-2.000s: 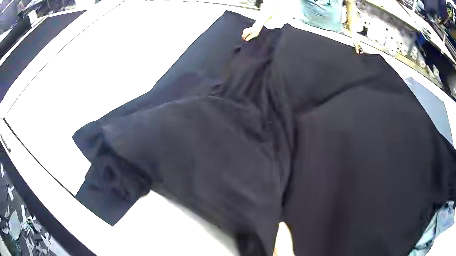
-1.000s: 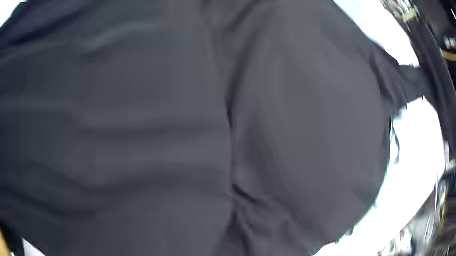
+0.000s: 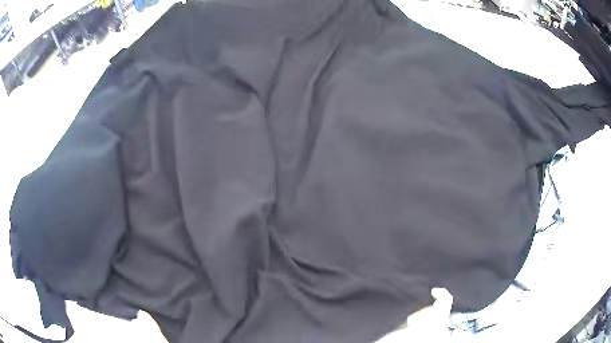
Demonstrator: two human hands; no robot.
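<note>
The black fabric (image 3: 402, 167) lies rumpled across most of the head view, with deep folds running from top to bottom at its left and middle. Its near edge is bunched. My left hand (image 3: 153, 326) is at the bottom left edge of the cloth, washed out by glare and cut off, so its grip cannot be made out. My right hand (image 3: 435, 310) is at the near edge on the right, pale in the glare, with its fingers closed at the cloth. A narrow dark tail (image 3: 52, 309) hangs off the lower left corner.
The white tabletop (image 3: 47, 127) surrounds the cloth and glares strongly. Black cloth trails to the right rim. Pale blue-grey material (image 3: 551, 194) shows beside the fabric at the right. A dark strip and clutter lie beyond the table at the top left.
The cloth has drawn in from the left and become more folded, with its left edge now in view. Both hands now show at the near edge. The helper seen two seconds ago is out of view.
</note>
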